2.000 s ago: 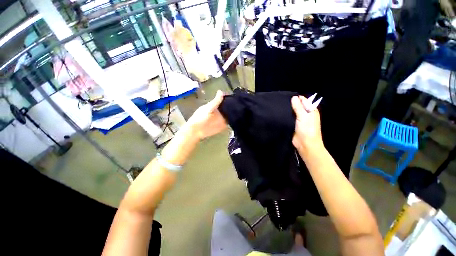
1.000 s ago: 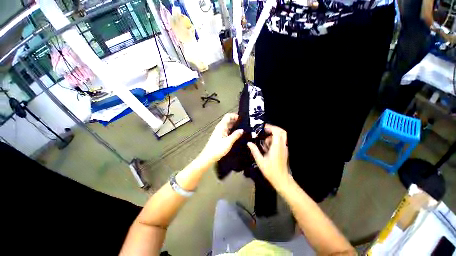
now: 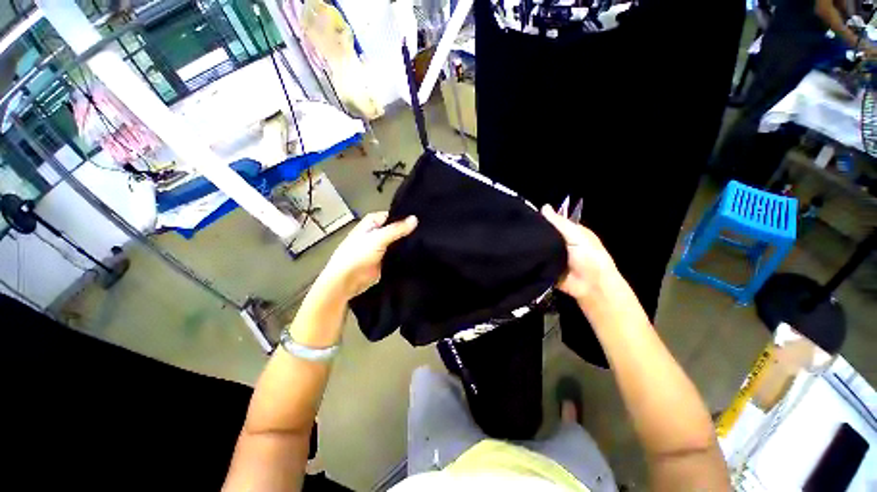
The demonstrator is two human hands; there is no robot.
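A black garment [image 3: 471, 245] is spread between my two hands in the middle, with a black-and-white patterned strip [image 3: 500, 322] along its lower edge. A thin dark strap [image 3: 415, 101] runs up from its top left. My left hand [image 3: 363, 252] pinches its left side, thumb on top. My right hand [image 3: 577, 252] grips its right edge. Small silvery points [image 3: 571, 209], likely thread snips, stick out above my right hand. A black leg of cloth [image 3: 505, 384] hangs below.
A large black garment [image 3: 615, 125] with a patterned top hangs behind. A blue stool [image 3: 745, 226] and a black fan base stand right. A table [image 3: 808, 423] with papers and a black phone is lower right. Black cloth [image 3: 115, 413] fills the lower left. A person stands at the upper right.
My hands have moved apart from the strap and patterned strip they were close together on, and the black cloth is now spread between them. The silvery points show again.
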